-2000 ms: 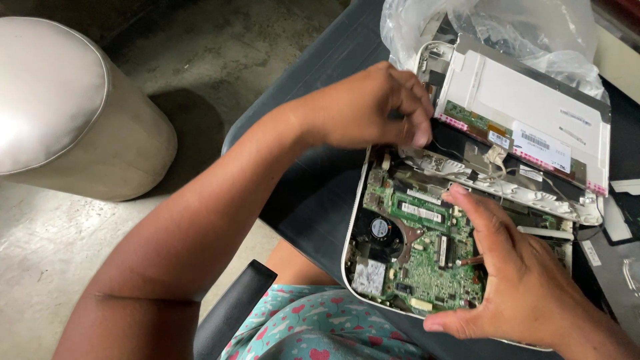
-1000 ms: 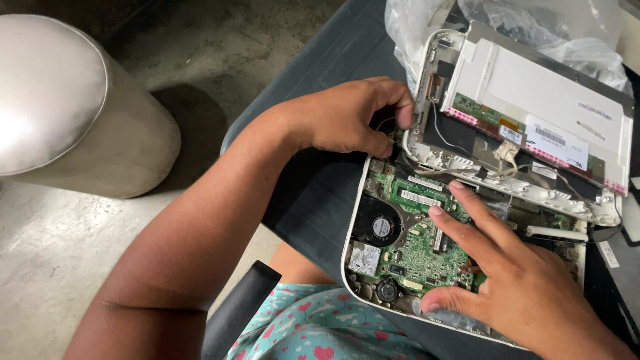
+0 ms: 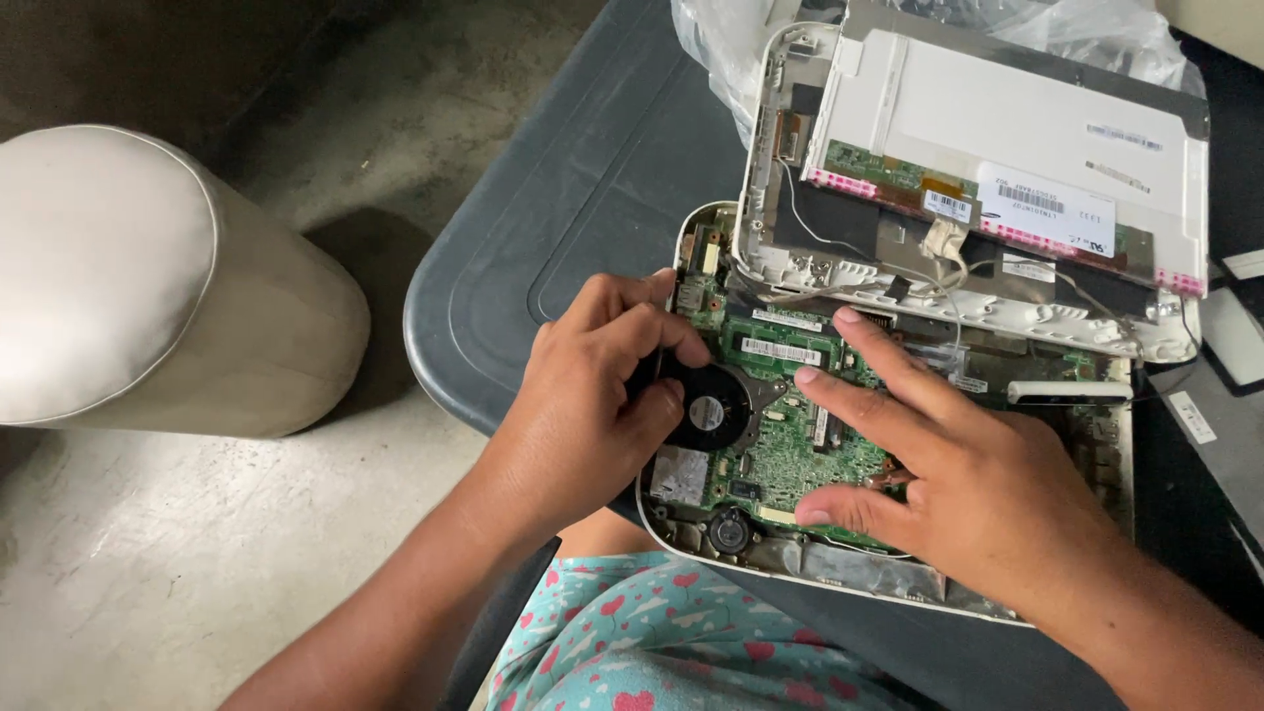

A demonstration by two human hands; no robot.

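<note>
An opened laptop base shows its green circuit board, a round black cooling fan and a small speaker. My left hand is at the base's left edge, fingers curled beside the fan; whether something small is between them cannot be told. Spread over the board, my right hand has its fingertips on or just above it, near the memory module. Behind the base lies the white lid shell with the LCD panel on it, back side up, and thin cables running down to the base.
A dark plastic table bears the laptop. Clear plastic wrapping lies behind the panel. Flat grey parts are at the right. A round beige stool stands on the concrete floor at the left.
My left hand has come down from the hinge corner to the fan's left side. My right hand stays spread over the circuit board.
</note>
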